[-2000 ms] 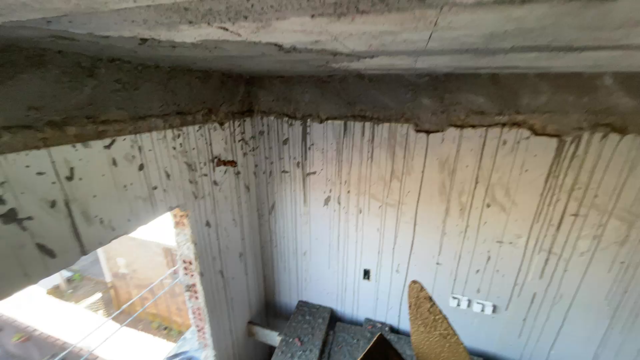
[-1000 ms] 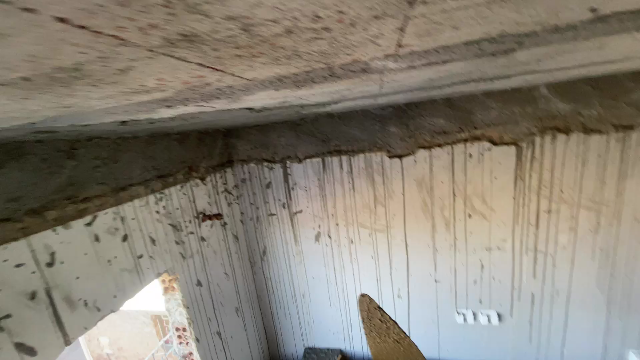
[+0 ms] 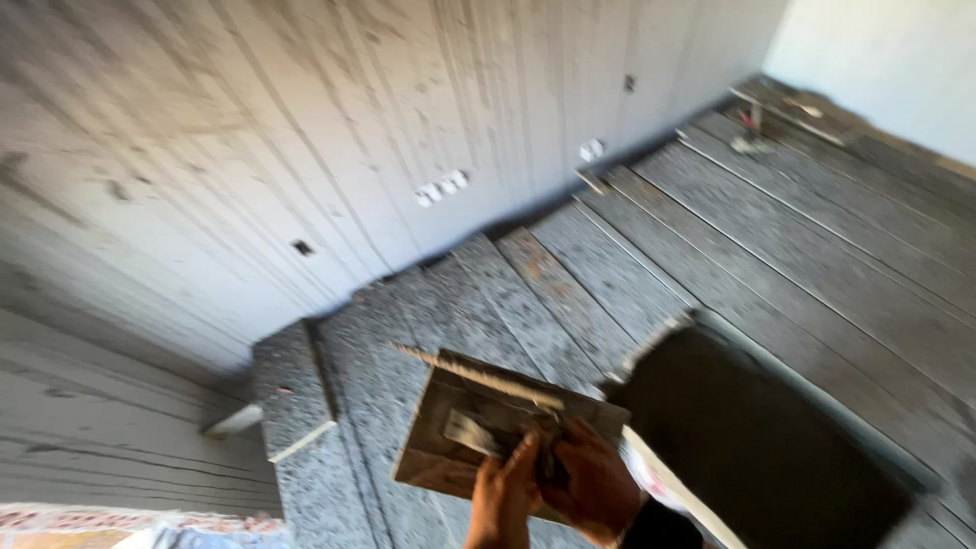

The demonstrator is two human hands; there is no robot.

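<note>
My left hand (image 3: pixel 503 488) is closed at the handle on the near side of a rectangular plasterer's float (image 3: pixel 435 457), which is tilted. Close against it, my right hand (image 3: pixel 595 476) grips a pointed trowel (image 3: pixel 480 374), whose mortar-coated blade shows nearly edge-on across the float's upper part. The fingers overlap around the handles and are partly blurred, so the exact grips are hidden. Right of my hands stands a rectangular mortar trough (image 3: pixel 686 324) filled with dark, wet mortar (image 3: pixel 762 435).
Mortar-spattered planks (image 3: pixel 762 221) form a platform along a streaked white wall (image 3: pixel 366 114). The wall carries white socket plates (image 3: pixel 441 188) and an open electrical box (image 3: pixel 303 248). The planks end at lower left, beside a drop. A small object with a red part lies at far upper right.
The view has swung down from the ceiling and upper wall to the planks. Both my hands, the float and the mortar trough are now in view; earlier only tool tips showed at the bottom.
</note>
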